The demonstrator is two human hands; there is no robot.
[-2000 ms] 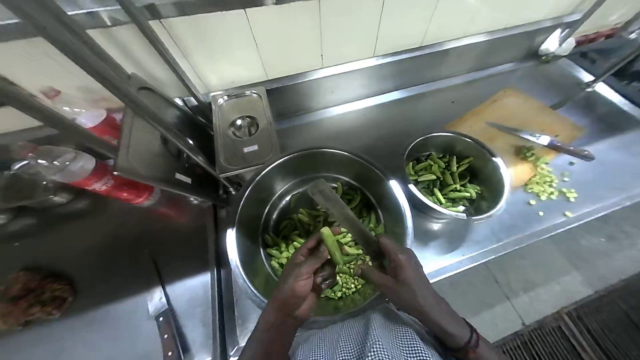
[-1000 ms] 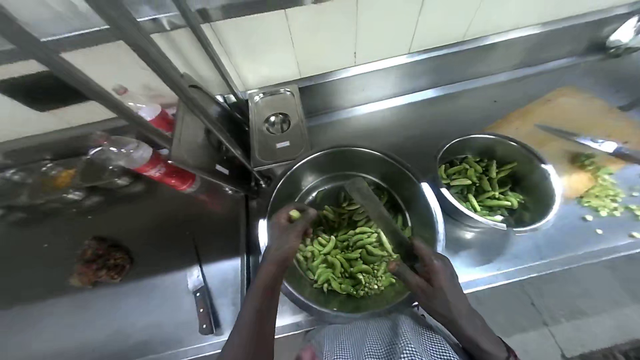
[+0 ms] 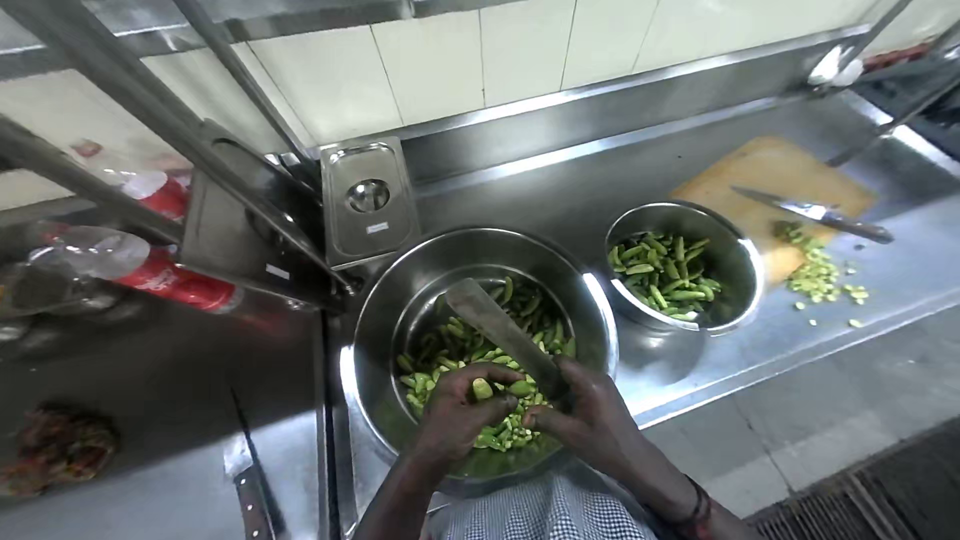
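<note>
Over a large steel pot (image 3: 480, 244) my left hand (image 3: 465, 412) pinches green vegetable pieces (image 3: 482, 388) between thumb and fingers. My right hand (image 3: 592, 409) grips a wide-bladed knife (image 3: 502, 322), its blade slanting up and left across the pot. Below both hands, whole and cut green vegetables (image 3: 457, 341) lie in the pot. A smaller steel bowl (image 3: 731, 277) to the right holds more green pods (image 3: 664, 262). The right hand hides the knife's handle.
A cutting board (image 3: 780, 180) bears another knife (image 3: 821, 214), with chopped pieces (image 3: 814, 277) beside it. A lidded steel container (image 3: 371, 199) stands behind the pot. Left are red-labelled plastic bottles (image 3: 161, 270), a knife (image 3: 247, 480) and a scouring pad-like clump (image 3: 60, 450). Metal shelf bars (image 3: 161, 105) cross the upper left.
My left hand held a green piece against the blade, then moved left of it, and is now back close to my right hand with pieces in its fingers. The knife stays in my right hand.
</note>
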